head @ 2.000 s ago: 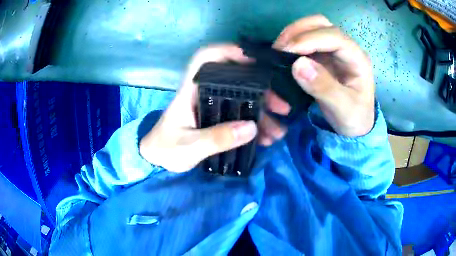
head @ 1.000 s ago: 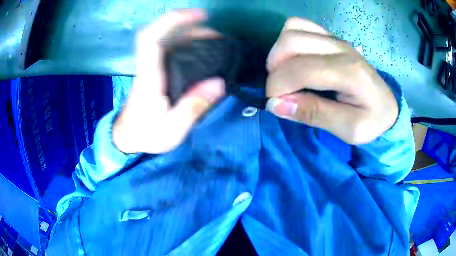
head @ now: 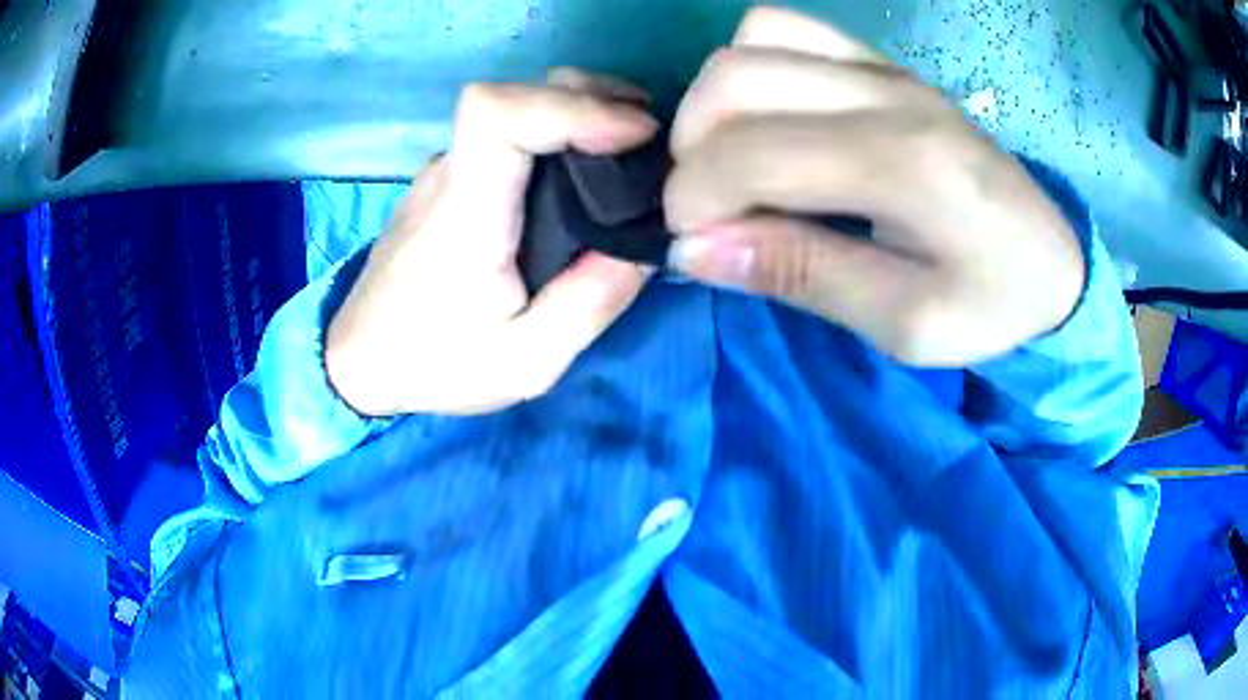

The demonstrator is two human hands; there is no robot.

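My left hand [head: 452, 260] grips a black plastic housing [head: 549, 226] in front of my chest, thumb below and fingers above. The housing is seen nearly end-on; most of it is hidden by my hands. My right hand [head: 849, 192] is closed at its right side, thumb and bent fingers pinching at a black piece against the housing. A black flap-like surface [head: 616, 185] shows between the hands; I cannot tell if it is a separate part. The view is slightly blurred.
The green mat [head: 301, 82] lies behind my hands, with dark specks at right. Small black frames [head: 1167, 96] lie at the right edge. A black cord [head: 1188, 297] runs below them. Blue printed boxes [head: 137, 342] stand at lower left. An open cardboard box [head: 1152, 349] is at lower right.
The housing has turned from showing its channelled side to nearly end-on. My right hand has closed in from the right and moved left, and both hands are now closer together.
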